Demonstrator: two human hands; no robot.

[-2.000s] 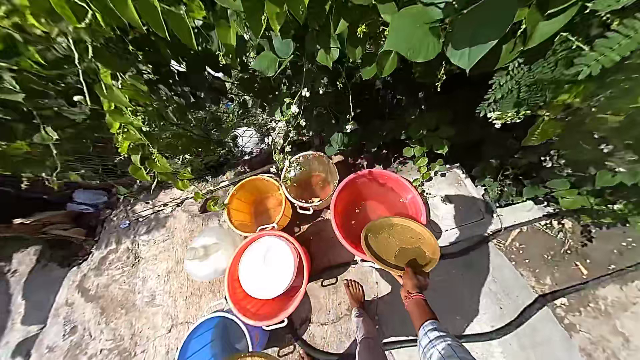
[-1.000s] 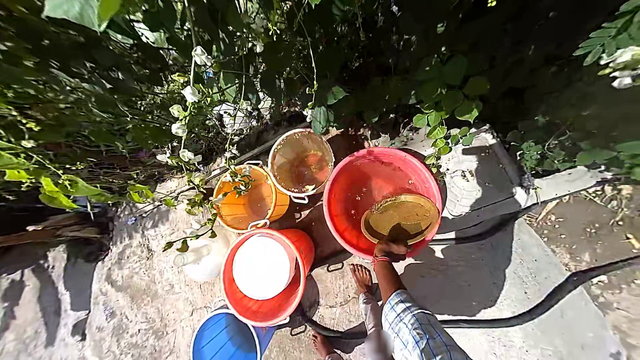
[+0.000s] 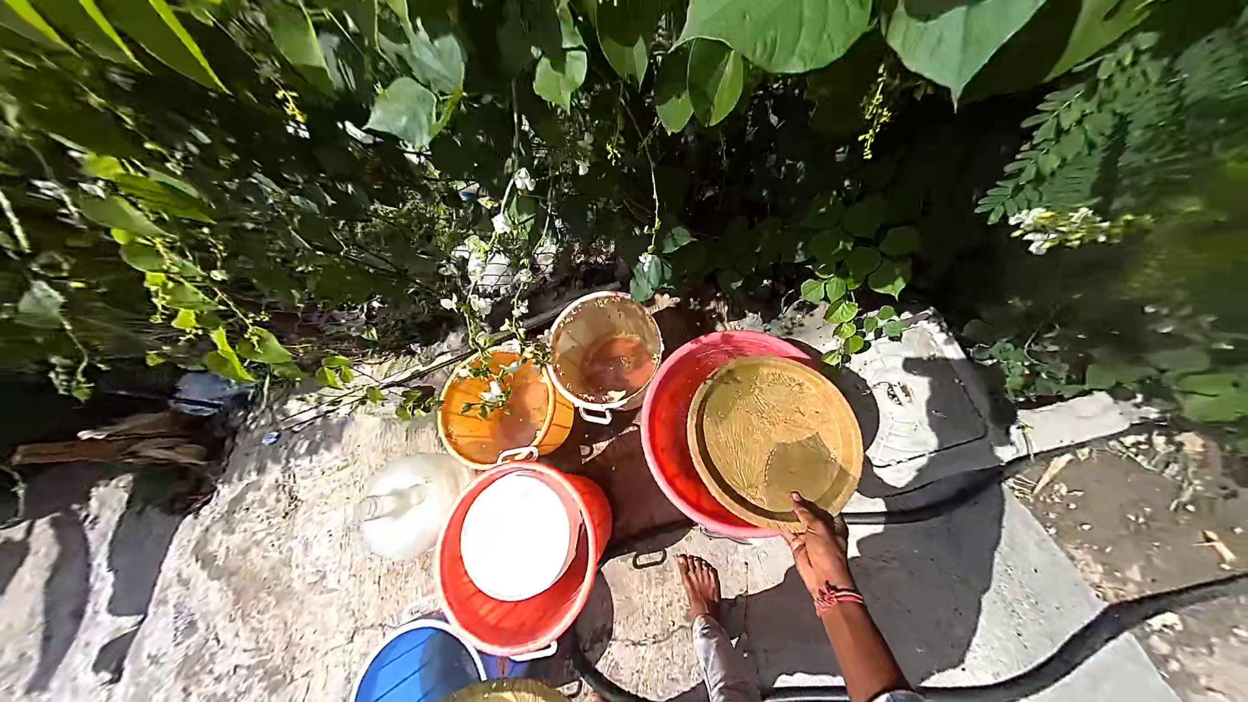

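Observation:
My right hand (image 3: pixel 817 546) grips the near rim of a round, shallow yellow-brown pan (image 3: pixel 775 439), thumb on top. The pan is tilted over the right part of a wide pink-red tub (image 3: pixel 673 439), and the tub's inside looks wet. Whether the pan touches the tub's rim I cannot tell. My left hand is out of view. To the left, a red bucket (image 3: pixel 517 624) holds a round white thing (image 3: pixel 519 535). Behind it are an orange bucket (image 3: pixel 497 414) and a whitish bucket (image 3: pixel 606 356), both with liquid inside.
A blue bucket (image 3: pixel 419 668) and the edge of another yellowish round thing (image 3: pixel 507 690) are at the bottom. A translucent plastic container (image 3: pixel 414 505) lies left of the red bucket. A black hose (image 3: pixel 1102 634) crosses the concrete. Leafy vines (image 3: pixel 409 205) overhang the buckets.
The pan was lower inside the pink-red tub one second ago; now it is raised and covers much of the tub's right side. My right hand has kept hold of its rim.

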